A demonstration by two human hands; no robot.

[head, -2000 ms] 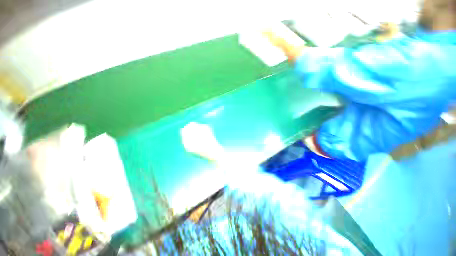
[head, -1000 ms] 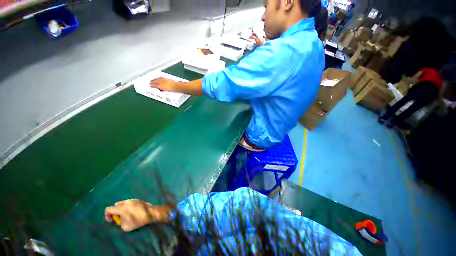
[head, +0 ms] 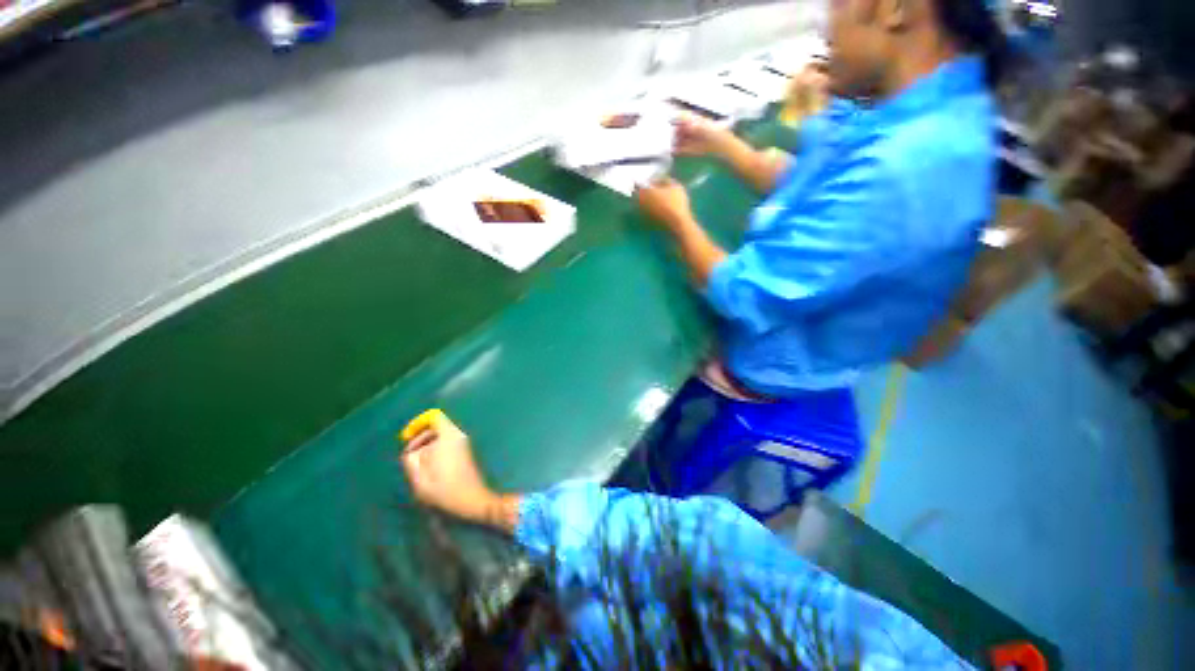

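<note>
My right hand (head: pixel 448 475) is over the green bench near the middle, with a yellow finger cot at its fingertips. Its fingers look curled together and no box shows in them. My left hand is not in view. A white retail box (head: pixel 498 218) with a dark brown-and-orange picture lies flat on the bench by the grey panel, beyond my hand. Another white box (head: pixel 197 600) with red print is at the bottom left, blurred and cut off. A greyish-white blurred shape stands beside it.
A person (head: pixel 852 249) in a blue smock sits on a blue stool (head: pixel 793 452) at the right, both hands at white boxes (head: pixel 619 142). More boxes lie farther along the bench (head: pixel 524 341). A green side table (head: pixel 891 564) holds a red-orange object (head: pixel 1016 655). Brown cartons (head: pixel 1107 269) are on the floor.
My right hand has moved right and up in the picture. The other person's hand has left the near box and both hands are at the farther boxes. White boxes have come into view at bottom left.
</note>
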